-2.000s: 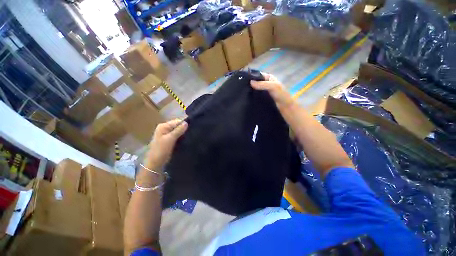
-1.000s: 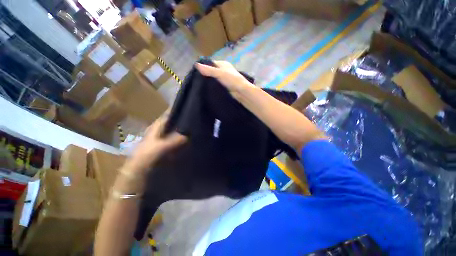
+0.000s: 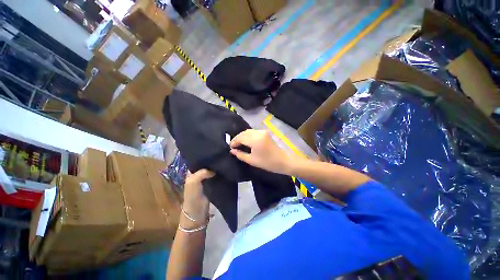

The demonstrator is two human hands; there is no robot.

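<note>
A black garment cover [image 3: 203, 128] hangs in front of me, bunched and folded, its lower end drooping near my shirt. My left hand [image 3: 198, 178] grips its lower left edge, with the fingers partly hidden by cloth. My right hand [image 3: 257, 149] has thumb and fingertips pinched at a small white tag [image 3: 228, 139] on the cover; whether they close on the tag or the cloth beside it I cannot tell. Two more black bundles lie on the floor beyond, a rounded one [image 3: 244, 81] and a flatter one [image 3: 300, 101].
An open carton [image 3: 328, 112] of dark blue garments under shiny clear film [image 3: 395, 147] stands at the right. Brown cartons [image 3: 90, 210] stand at the lower left, and labelled ones [image 3: 131, 68] at the upper left. Yellow-black tape [image 3: 189, 61] crosses the floor.
The cover has been folded smaller and moved left. My right hand has come down from its top edge to the white tag. My left hand is lower. The two floor bundles are now in plain view.
</note>
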